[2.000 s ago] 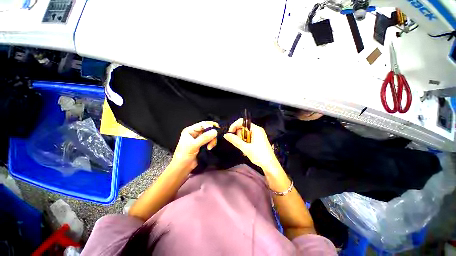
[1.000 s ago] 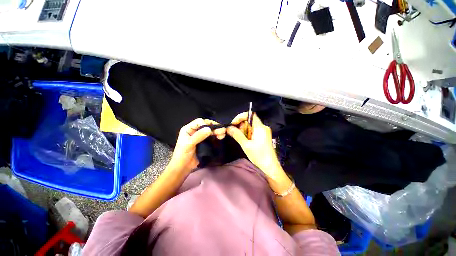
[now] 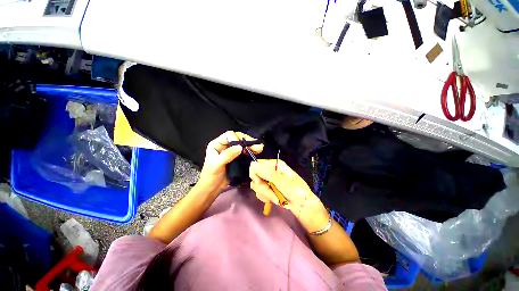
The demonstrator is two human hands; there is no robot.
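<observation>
A black garment point(image 3: 171, 105) lies over my lap and hangs below the table edge. My left hand point(image 3: 222, 156) pinches a small bunched edge of it between the fingertips. My right hand point(image 3: 284, 185) is closed around a small tool with an orange-yellow handle point(image 3: 277, 194), likely thread snips or a seam ripper. Its thin dark tip points up and left and meets the cloth at my left fingertips. A thin dark point also sticks up above my right hand. The exact contact of the tip with the cloth is too small to tell.
Red-handled scissors point(image 3: 458, 96) lie on the white table point(image 3: 227, 40) at the right, near black fabric pieces point(image 3: 374, 23) and a tan card point(image 3: 434, 53). A blue bin point(image 3: 74, 207) with plastic bags stands at the left. Clear plastic point(image 3: 438, 244) is at the lower right.
My right hand has moved down and turned, its fingertips leaving the cloth edge. The tool has swung from upright to pointing at the cloth. My left hand keeps its pinch.
</observation>
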